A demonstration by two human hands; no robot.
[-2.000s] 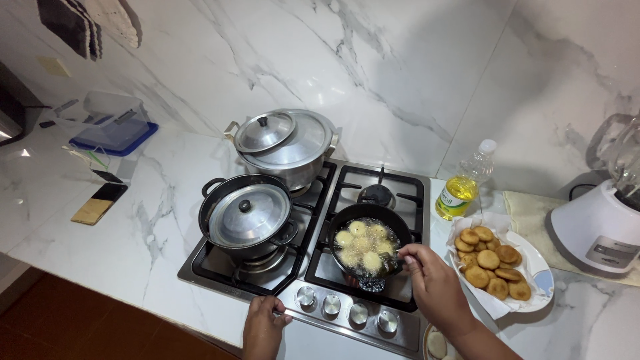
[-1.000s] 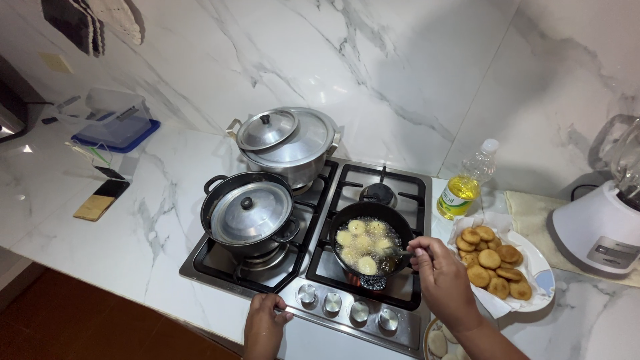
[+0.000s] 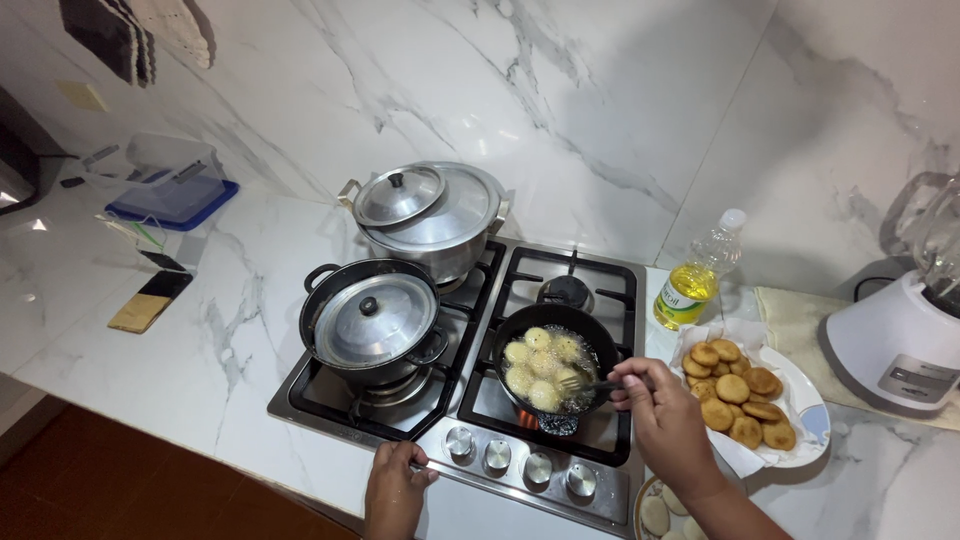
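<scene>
My right hand (image 3: 660, 420) grips a metal fork (image 3: 589, 385) whose tines are in the bubbling oil of a small black pan (image 3: 609, 352) at the front right burner. Several pale dough rounds (image 3: 543, 364) float in that oil. Resting at the front edge of the gas stove (image 3: 442, 450), my left hand (image 3: 397, 480) has its fingers curled; whether it grips anything is unclear. On the right, browned fried rounds (image 3: 732, 388) are piled on a paper-lined plate (image 3: 817, 424). Partly hidden under my right forearm is a plate of uncooked rounds (image 3: 655, 516).
A black pot with a metal lid (image 3: 375, 319) stands on the front left burner, a large aluminium pot (image 3: 450, 225) behind it. An oil bottle (image 3: 686, 289) and a blender (image 3: 889, 345) are at the right. Plastic containers (image 3: 172, 187) sit at the left.
My right hand and the fork have shifted slightly about the pan, and the dough rounds in the oil have moved. The left hand stays at the stove's front edge.
</scene>
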